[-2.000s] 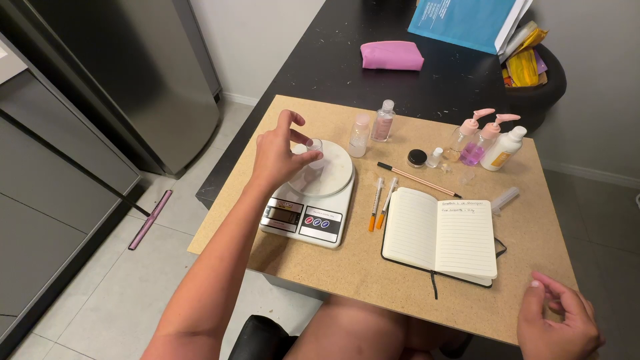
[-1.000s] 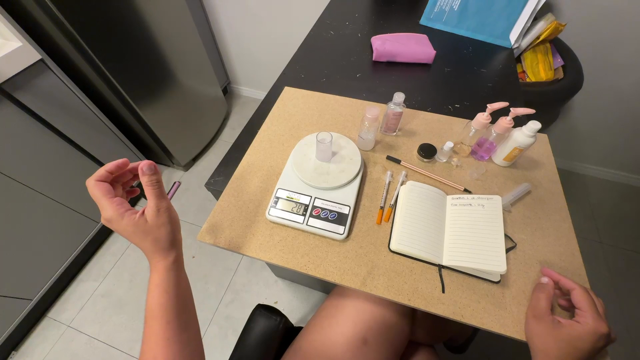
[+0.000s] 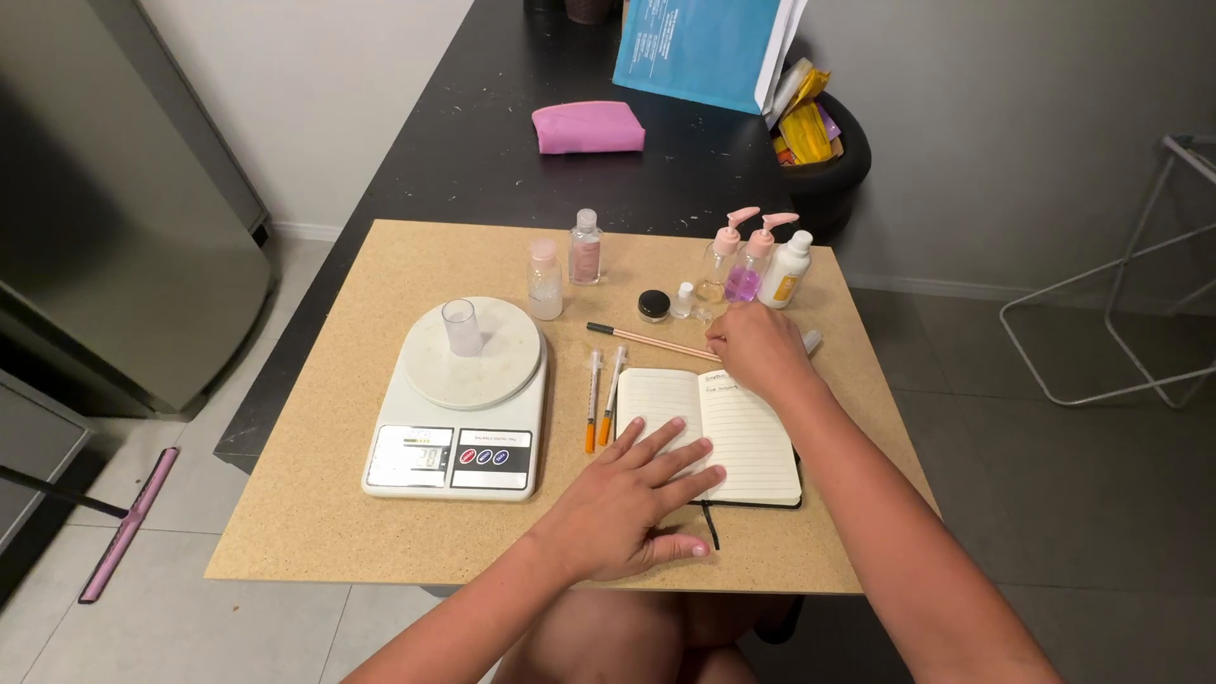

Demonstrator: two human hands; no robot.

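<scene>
My left hand (image 3: 641, 499) lies with fingers spread on the left page and lower edge of an open lined notebook (image 3: 750, 451). Over the notebook's top right, the fingers of my right hand (image 3: 760, 351) are bent at the end of a slim pen (image 3: 655, 341) with a dark tip; whether they grip it is hidden. A small clear cup (image 3: 463, 330) stands on the round plate of a white digital kitchen scale (image 3: 392, 404), whose display is lit. Between scale and notebook lie two orange-capped syringes (image 3: 593, 399).
Behind the notebook stand pink-capped bottles (image 3: 545, 280), a clear bottle (image 3: 586, 249), a round black-lidded jar (image 3: 654, 305), pink pump bottles (image 3: 744, 275) and a white bottle (image 3: 787, 271). Farther back are a pink pouch (image 3: 589, 127) and a blue packet (image 3: 698, 47) on the black table.
My left hand has come from left of the scale onto the notebook. My right hand has moved from the board's right edge to the notebook's top. The cup, let go earlier, remains on the scale.
</scene>
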